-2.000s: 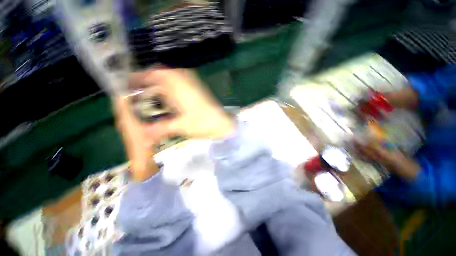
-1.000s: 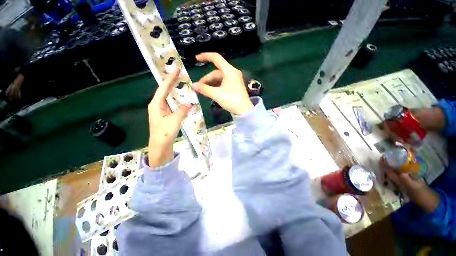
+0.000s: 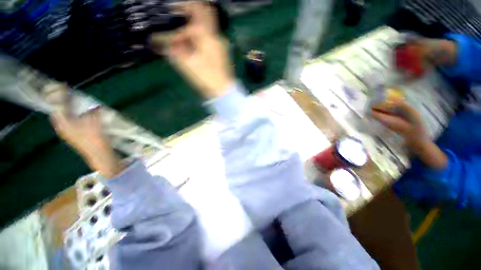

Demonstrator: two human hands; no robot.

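Note:
My left hand is at the left, blurred, and holds the long off-white perforated strip, which slants from the upper left down to the bench edge. My right hand is raised over the green belt, apart from the strip. Its fingers are blurred in front of dark shapes, and I cannot tell whether they hold anything. A black cylindrical housing stands on the belt to the right of my right hand.
Other perforated trays lie at the lower left. A white sheet lies in front of me. Red cans with silver lids stand at the right. A person in blue sleeves handles a red and an orange can. A white upright stands beyond the bench.
My left hand and the strip have swung left, and the strip lies flatter. My right hand has left the strip and moved up and left. The view has shifted and blurred.

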